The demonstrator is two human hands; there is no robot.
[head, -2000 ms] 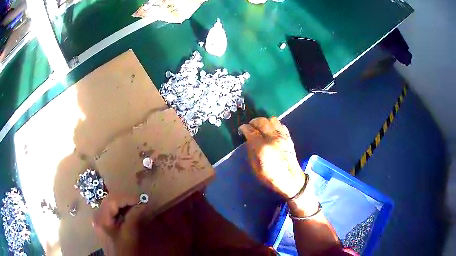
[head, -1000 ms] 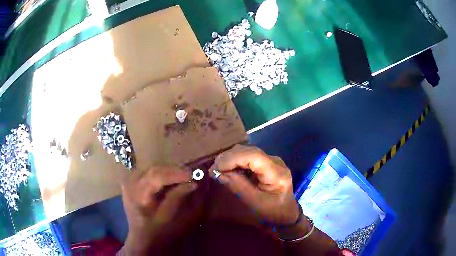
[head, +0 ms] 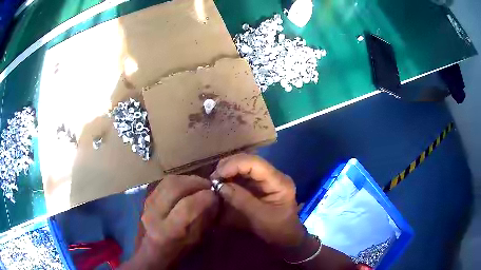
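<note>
My left hand (head: pixel 179 208) and my right hand (head: pixel 258 198) meet fingertip to fingertip below the cardboard pad's near edge. Between them is a small silvery ring part (head: pixel 215 184), gripped by the left fingertips. The right fingertips pinch at its right side; the small mating part is mostly hidden there. The brown cardboard pad (head: pixel 174 126) holds a small white blob or cap (head: pixel 209 105) amid brown stains. A dark-silver heap of ring parts (head: pixel 132 126) lies left of the pad. A larger whitish-silver heap (head: pixel 282 55) lies on the green bench top behind right.
The large cardboard sheet (head: pixel 174 31) lies under the pad. A pale heap (head: pixel 16 150) is at far left. A white bottle (head: pixel 300 11) and black phone (head: pixel 384 63) are behind right. Blue bins stand lower left (head: pixel 57 245) and lower right (head: pixel 329 182). Yellow-black tape (head: pixel 422 161) marks the floor.
My right hand came from beside the right heap to my left hand. The ring and small piece, apart one second ago, are now together at the fingertips. The view has shifted.
</note>
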